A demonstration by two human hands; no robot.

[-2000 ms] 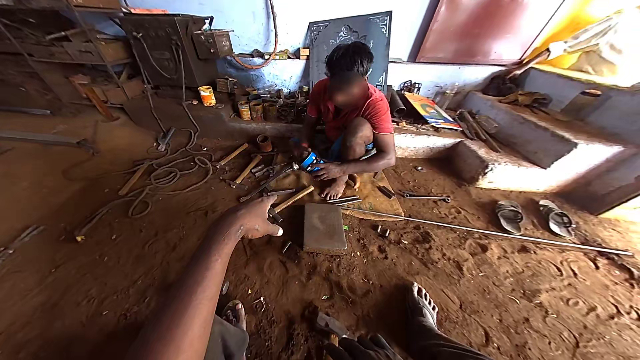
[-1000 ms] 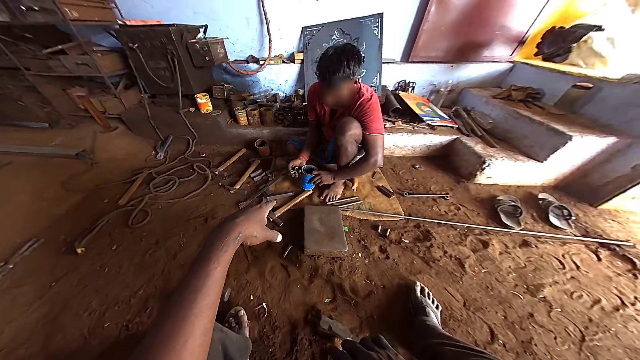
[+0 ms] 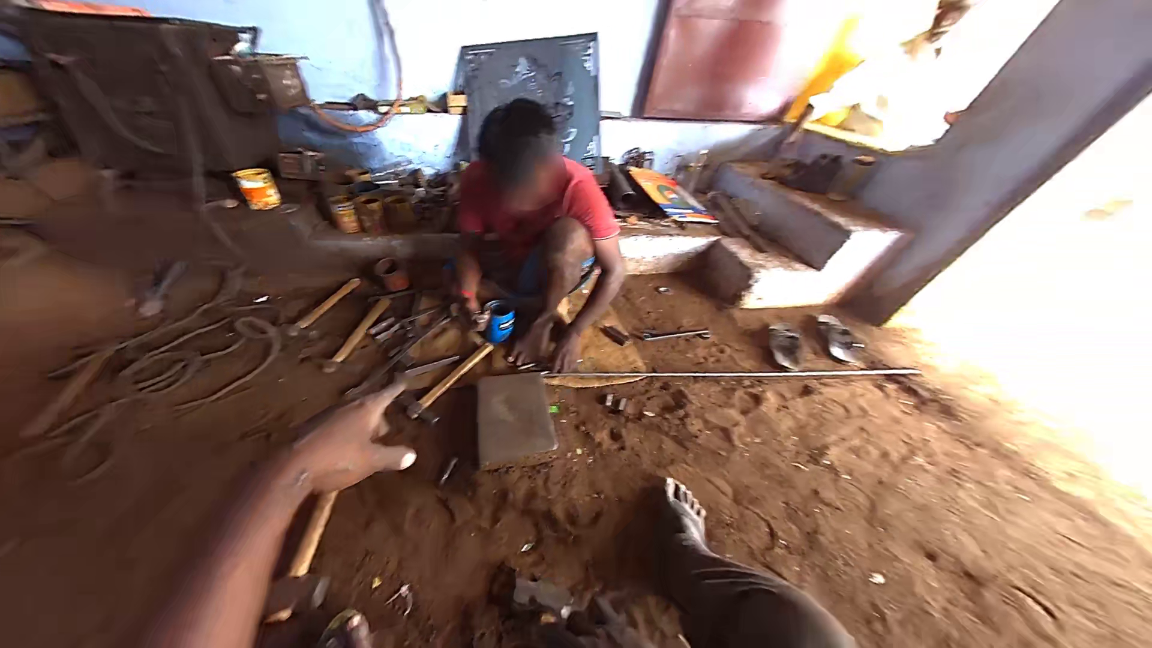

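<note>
My left hand (image 3: 355, 445) is stretched out over the dirt floor with its fingers apart and nothing in it. Just beyond its fingers lies a hammer with a wooden handle (image 3: 457, 378), beside a flat metal block (image 3: 516, 421). Another wooden handle (image 3: 315, 533) shows below my hand. At the bottom edge, my right hand (image 3: 598, 625) is dark and partly cut off, close to a metal piece (image 3: 542, 596); its grip cannot be made out. Across from me a person in a red shirt (image 3: 540, 202) squats, one hand near a blue can (image 3: 499, 321), the other at a long metal rod (image 3: 738, 373).
Coiled cable (image 3: 202, 355) and more hammers (image 3: 357, 333) lie at the left. A spanner (image 3: 675, 335) and a pair of sandals (image 3: 786, 346) are at the right. Concrete steps (image 3: 801, 225) and a dark decorated metal panel (image 3: 576, 81) stand behind. My foot (image 3: 686, 508) is at the lower middle.
The view has shifted. The hammer that was at my left hand's fingers now lies apart from them on the floor. The other person has lowered one hand to the rod.
</note>
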